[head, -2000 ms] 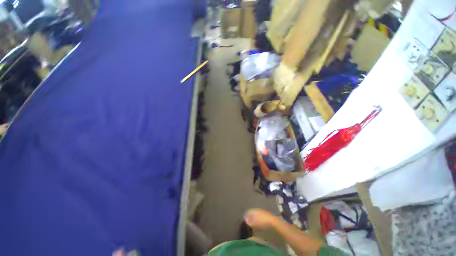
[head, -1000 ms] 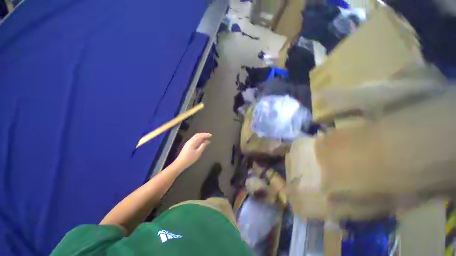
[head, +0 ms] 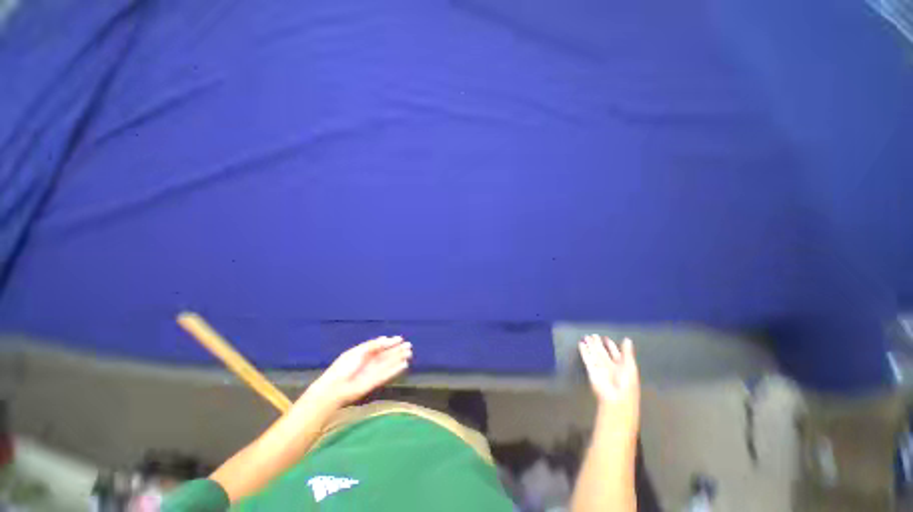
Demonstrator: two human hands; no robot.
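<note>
A large royal-blue fabric ply [head: 481,210] covers most of the table, with long wrinkles at the left and a dark fold at the right. Its near edge lies just beyond my hands. My left hand [head: 372,366] is palm up with fingers apart, empty, at the near table edge. My right hand [head: 610,366] is open and empty over the bare grey strip of table. A pale wooden stick [head: 232,358] lies slanted across the near edge at the left; its lower end is hidden behind my left forearm.
The bare grey table surface [head: 681,352] shows at the near right. The aisle floor [head: 691,425] is below the table edge, with blurred dark scraps and bags. A brown box-like shape [head: 859,440] is at the lower right.
The view has turned from along the aisle to face the table. The stick now shows at my left. My right hand has come into view; both hands are at the near edge.
</note>
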